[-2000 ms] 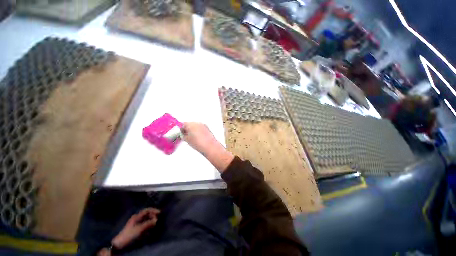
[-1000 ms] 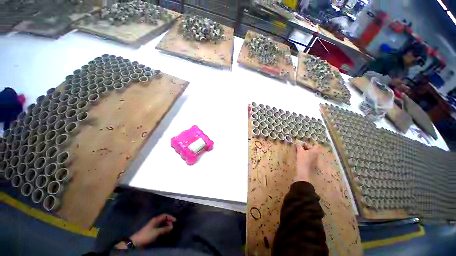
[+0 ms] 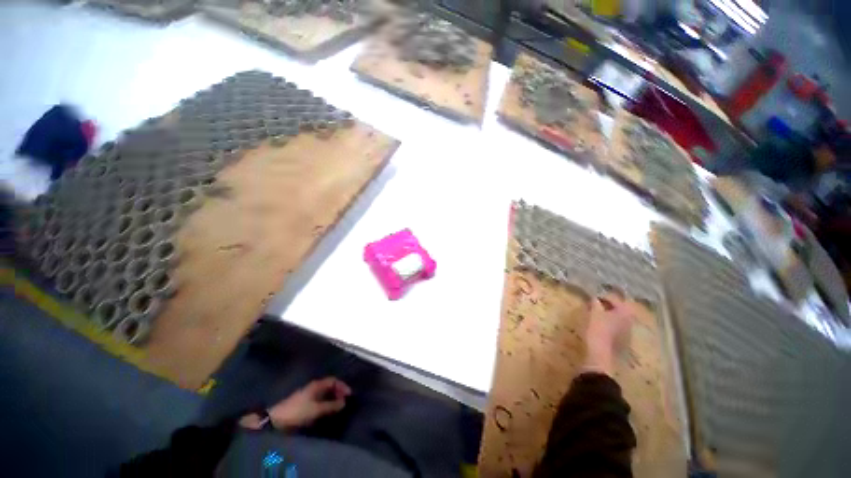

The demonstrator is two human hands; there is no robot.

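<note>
A wooden board (image 3: 551, 373) holds close rows of grey-tan rings (image 3: 574, 245) at its far end. My right hand (image 3: 608, 329) is over this board with its fingertips at the near edge of the rows. The frame is blurred, and I cannot tell whether a ring is between the fingers. My left hand (image 3: 313, 403) hangs below the bench's front edge with its fingers loosely curled, and nothing shows in it. A pink pad (image 3: 384, 254) with a small pale piece (image 3: 408, 266) on it lies on the white benchtop (image 3: 439, 327), left of the board.
A larger board (image 3: 271, 219) with rings (image 3: 159, 177) is at left, beside a dark blue cloth (image 3: 56, 135). A full board of rings (image 3: 746, 345) is at right. Boards with loose heaps (image 3: 425, 42) line the back. A clear plastic bag (image 3: 774, 224) lies at far right.
Since two seconds ago, my right hand has moved from the pale piece on the pink pad to the ring rows. In the last second it has stayed there while the view shifted and tilted.
</note>
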